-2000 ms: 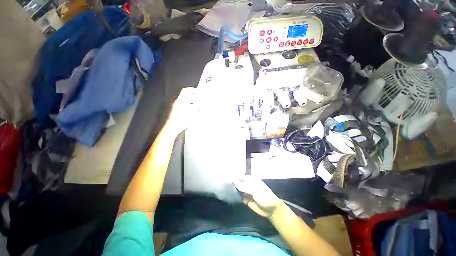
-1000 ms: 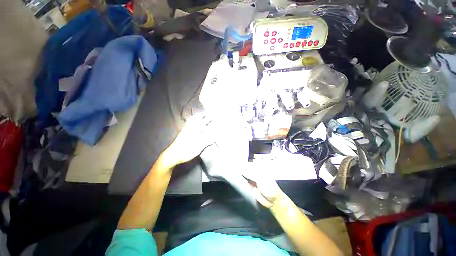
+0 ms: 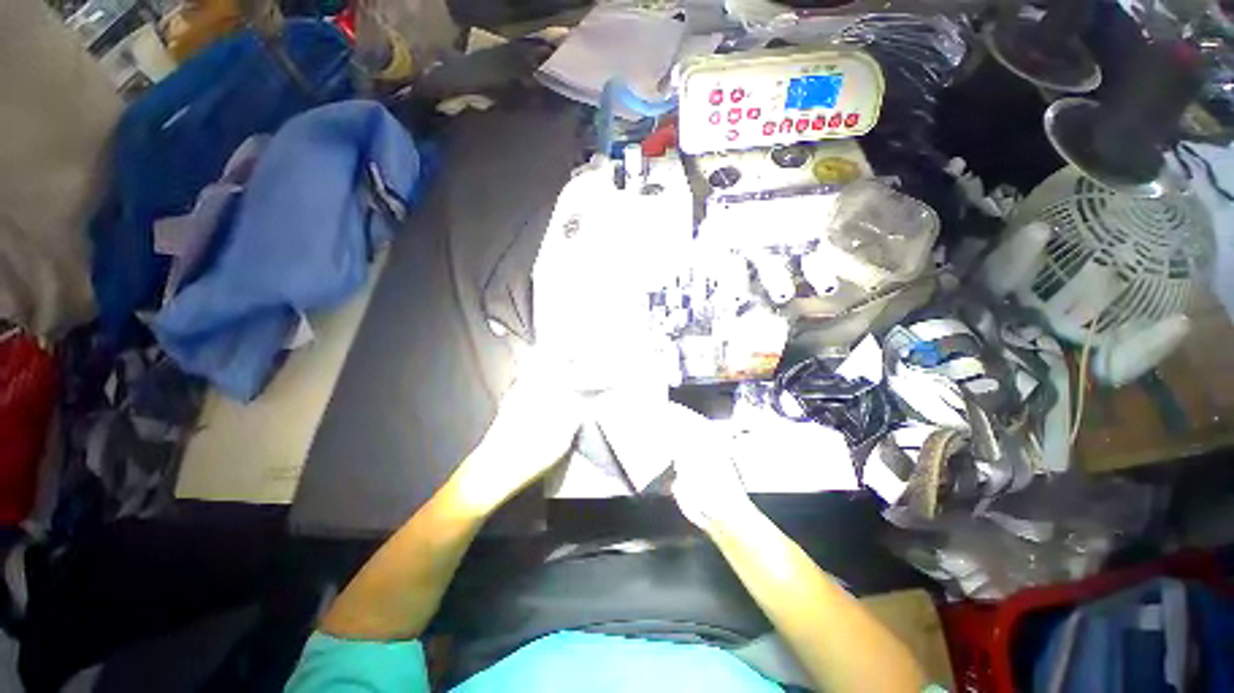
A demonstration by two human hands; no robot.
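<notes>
The white sewing machine (image 3: pixel 609 264) glares under its lamp in the centre. My left hand (image 3: pixel 528 431) is at its front left and my right hand (image 3: pixel 693 450) is at its front right, both washed out by the light. A piece of grey cloth (image 3: pixel 631 454) lies between my hands, at the fingers of both, on the bright machine bed (image 3: pixel 792 458). The fingertips and the needle area are lost in the glare. Long dark cloth (image 3: pixel 420 339) lies flat left of the machine, with a bunched fold beside the machine.
A control panel (image 3: pixel 780 103) stands behind the machine. Blue garment pieces (image 3: pixel 291 230) lie at the left. Tangled strips (image 3: pixel 947 406), a clear container (image 3: pixel 880 233) and a fan (image 3: pixel 1116 251) are at the right. A red crate (image 3: pixel 995 636) is lower right.
My hands have come close together before the machine. The cloth that stretched toward my lap is now drawn up between them. A dark fold now shows left of the machine.
</notes>
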